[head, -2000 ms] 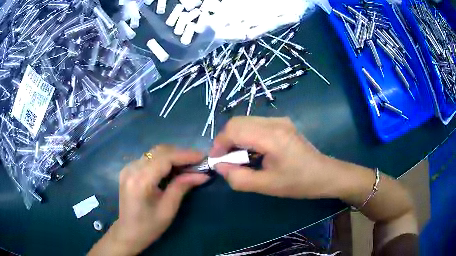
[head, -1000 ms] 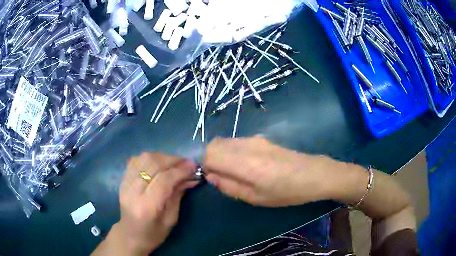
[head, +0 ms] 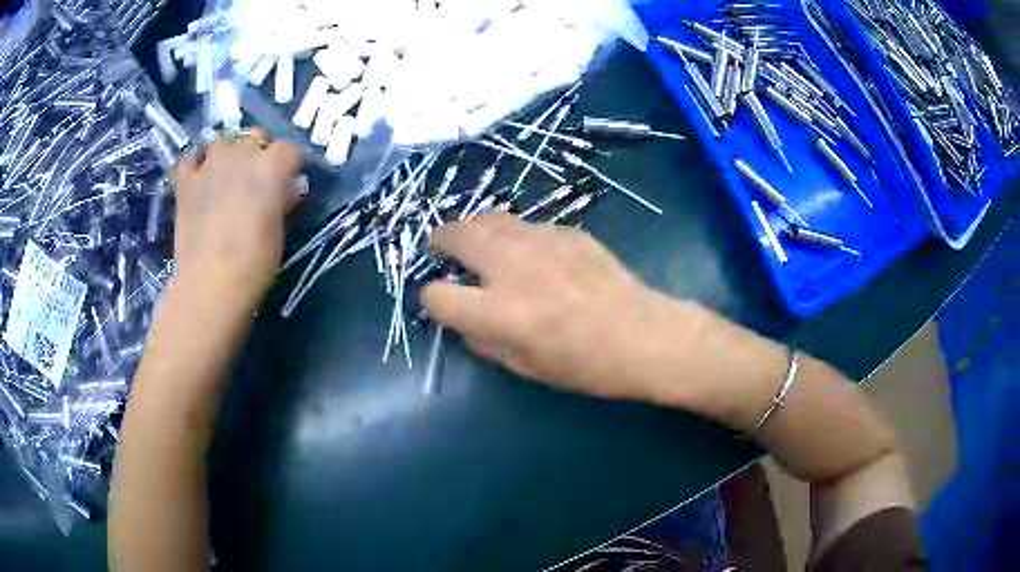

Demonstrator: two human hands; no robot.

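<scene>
My left hand [head: 237,196] is at the right edge of the clear bag of metal tubes [head: 84,190], just below the white sleeves [head: 341,140]. Its fingers are curled, with a small pale spot at the fingertips; I cannot tell if it holds anything. My right hand [head: 515,285] is over the lower right of the rod core pile [head: 386,212], thumb and forefinger apart around dark rod ends. Whether it grips one is unclear. A silvery tube [head: 434,363] points down below its fingertips. A metal barrel with a thin rod [head: 615,127] lies at the pile's upper right.
The blue bin [head: 828,274] at the right holds scattered metal units, with a second blue bin [head: 956,229] beyond it. A white label [head: 45,313] is on the left bag. The dark green table edge [head: 671,508] curves across the lower right.
My hands were together over the table front, working on a white sleeve piece. They have parted: left up to the bag edge, right to the pile. A barrel with rod now lies beside the pile.
</scene>
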